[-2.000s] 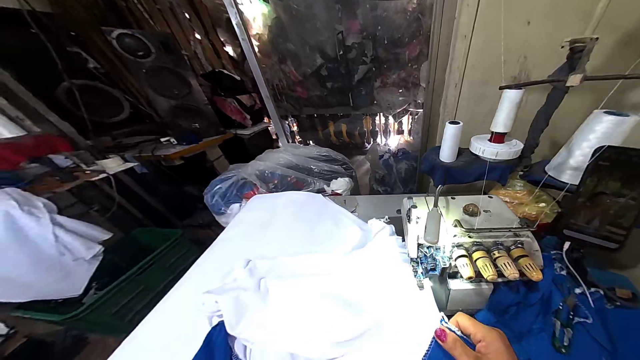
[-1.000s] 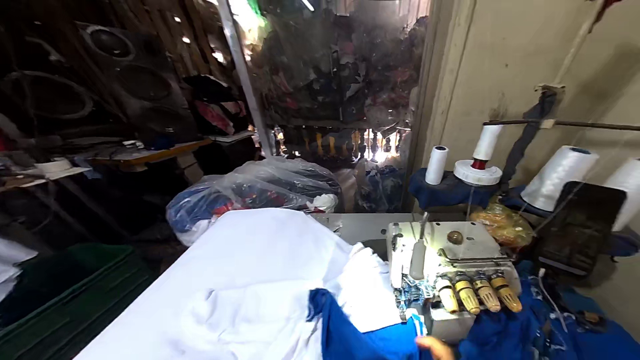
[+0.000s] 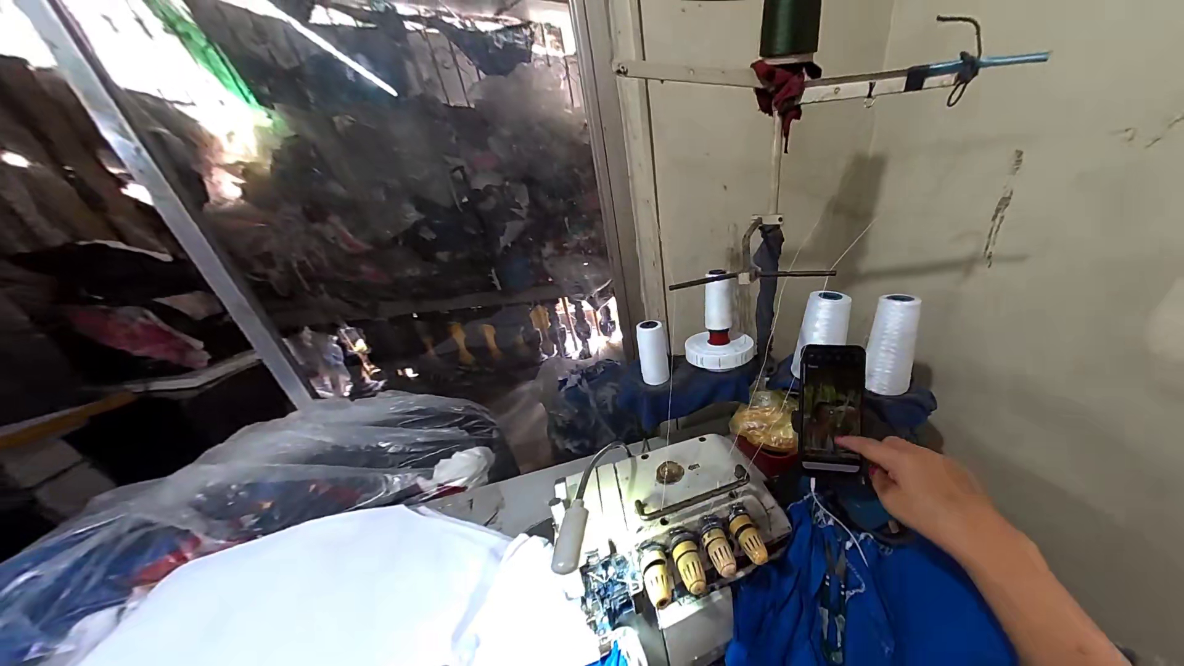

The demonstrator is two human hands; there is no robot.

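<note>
My right hand (image 3: 925, 486) reaches in from the lower right, its index finger touching the lit screen of a smartphone (image 3: 832, 402) that stands upright behind the overlock sewing machine (image 3: 684, 499). It holds nothing. My left hand is out of view. The machine has several yellow tension knobs (image 3: 687, 561) on its front, and its small lamp (image 3: 570, 538) hangs over the needle area. White fabric (image 3: 324, 592) lies to the left of the machine. Blue fabric (image 3: 934, 601) is bunched at its right, with thread snips (image 3: 834, 592) on it.
White thread cones (image 3: 893, 344) and a small spool (image 3: 652, 353) stand behind the machine, with threads running down to it. A metal thread stand (image 3: 775, 185) rises near the wall. Clear plastic bags of cloth (image 3: 351, 444) lie at the left, below a window (image 3: 416, 185).
My right hand has moved from the front of the machine to the phone, whose screen was dark and is now lit. The view has swung to the right and up.
</note>
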